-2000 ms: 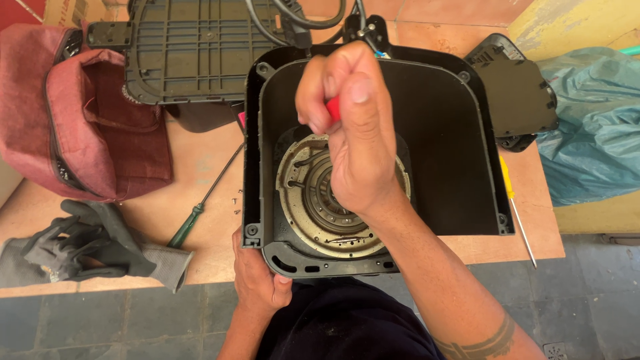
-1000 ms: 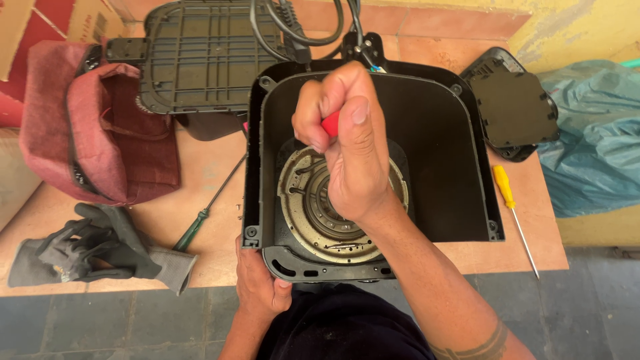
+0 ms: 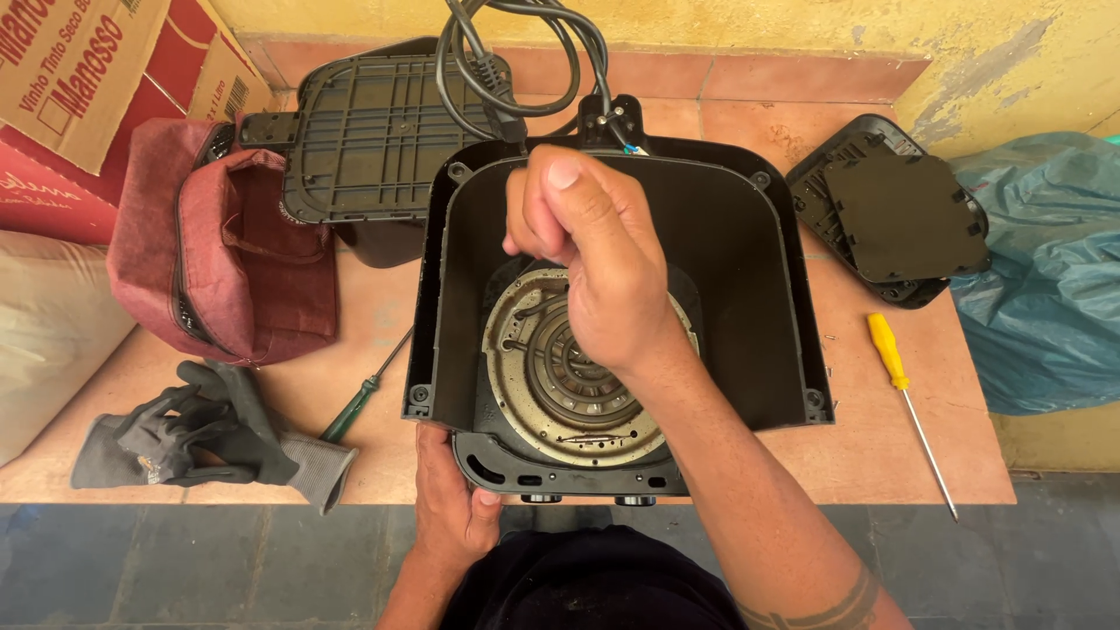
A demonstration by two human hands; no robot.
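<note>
A black plastic air fryer housing point(image 3: 792, 289) lies with its open side up, showing a round metal plate point(image 3: 516, 411) with a coiled heating element point(image 3: 547, 367) inside. My left hand point(image 3: 455, 503) grips the lower left edge of the housing's front panel point(image 3: 604, 479), beside two knobs point(image 3: 634, 500). Over the cavity, my right hand point(image 3: 604, 254) is closed in a fist, thumb on top. The red handle seen in it a second ago is hidden now by the fingers; so is any tip below. A black power cord point(image 3: 573, 52) rises from the housing's back.
At left are a maroon fabric bag point(image 3: 157, 236), grey work gloves point(image 3: 210, 437), a green-handled screwdriver point(image 3: 350, 411) and a ribbed black panel point(image 3: 376, 131). At right lie a yellow-handled screwdriver point(image 3: 888, 350), small screws point(image 3: 831, 337), black plastic parts point(image 3: 906, 219) and teal plastic sheeting point(image 3: 1041, 271).
My right fist has turned, its thumb now lying over the top, and the red handle that showed between the fingers is out of sight. My left hand stays on the housing's edge.
</note>
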